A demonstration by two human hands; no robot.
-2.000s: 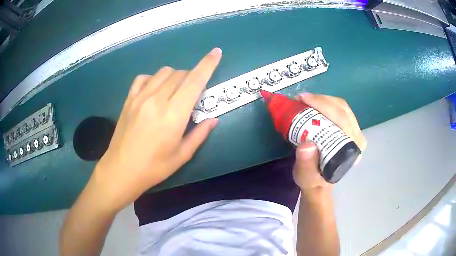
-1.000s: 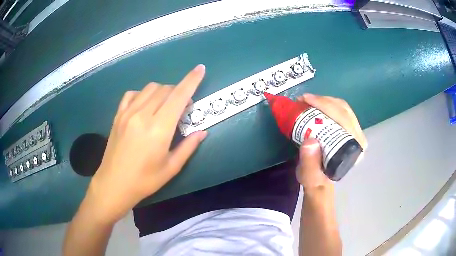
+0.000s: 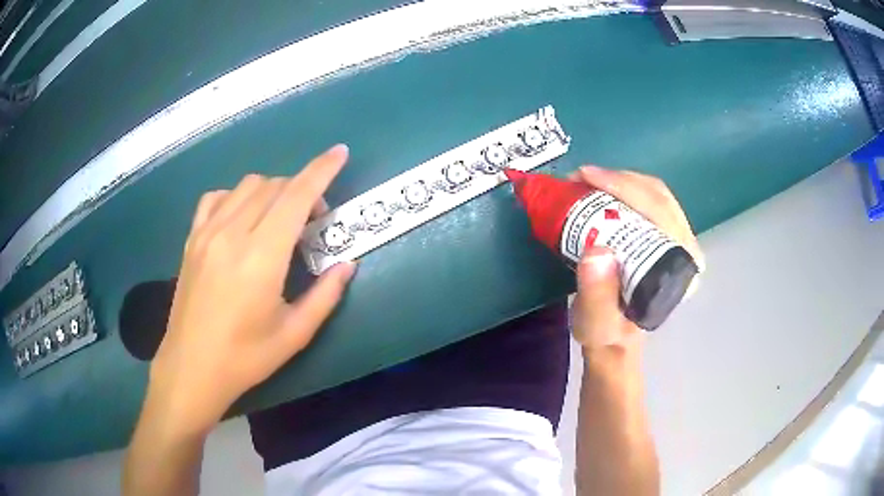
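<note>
A silver component strip [image 3: 436, 190] with a row of several round components lies slanted on the green surface. My left hand [image 3: 257, 266] holds its left end between thumb and fingers, index finger extended above it. My right hand [image 3: 620, 262] grips a glue bottle [image 3: 606, 237] with a red nozzle, white label and black end. The nozzle tip is at the strip's near edge, by the second round component from the right. Whether the tip touches, and any glue, I cannot tell.
Waiting strips [image 3: 48, 318] lie side by side at the far left. A dark round spot [image 3: 145, 318] is beside my left hand. A white guide rail [image 3: 291, 77] curves behind the green surface [image 3: 417, 291]. A metal housing [image 3: 746, 23] stands at the upper right.
The strip and my left hand have moved left and slightly toward me. The bottle stays nearly in place, so its tip has passed from the third component to the fifth from the left.
</note>
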